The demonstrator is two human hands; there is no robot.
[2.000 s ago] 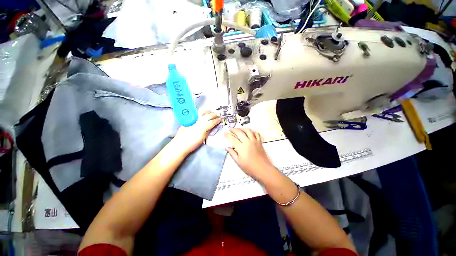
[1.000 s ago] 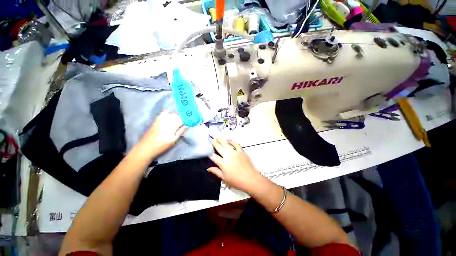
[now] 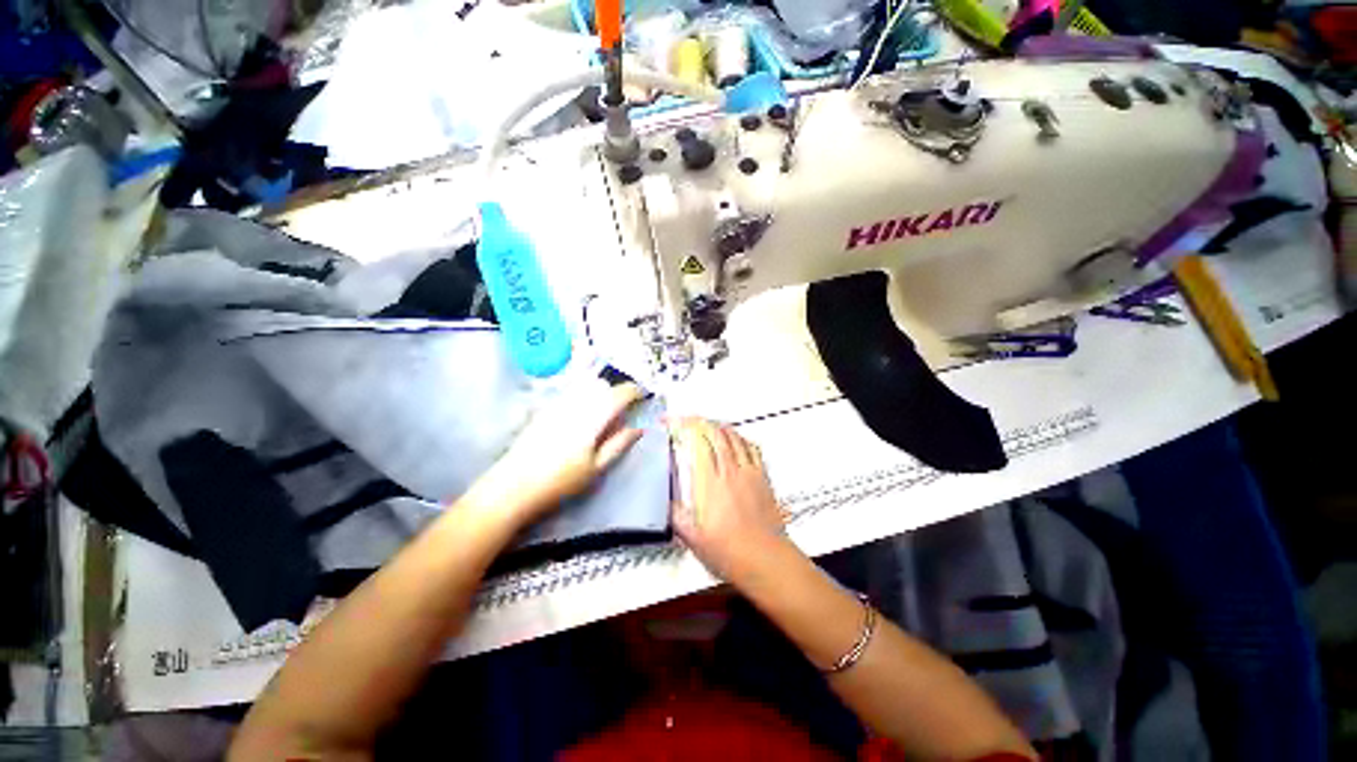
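Note:
A pale grey garment panel (image 3: 380, 402) with black strips lies on the white table left of the needle. A small black piece (image 3: 238, 521) lies on its left part. My left hand (image 3: 581, 444) lies on the panel just below the needle area, fingertips near the presser foot (image 3: 673, 357). My right hand (image 3: 725, 491) lies at the panel's right edge, fingers pointing at the needle. Both hands rest on the cloth; whether the fingers pinch it I cannot tell. The white HIKARI sewing machine (image 3: 893, 223) stands above. A blue lamp paddle (image 3: 524, 298) hangs over the cloth.
A curved black piece (image 3: 900, 380) lies under the machine arm. Purple thread snips (image 3: 1030, 343) and a yellow-orange stick (image 3: 1226, 331) lie to the right. An orange-handled tool (image 3: 607, 27) stands behind the head. Thread spools (image 3: 729, 57) sit behind. Grey and black cloth (image 3: 982, 596) hangs below the table edge.
The panel has been shifted and refolded; the black piece on it lies further left and lower. The black section at the front is now mostly covered by grey. My left hand has moved right, towards the needle.

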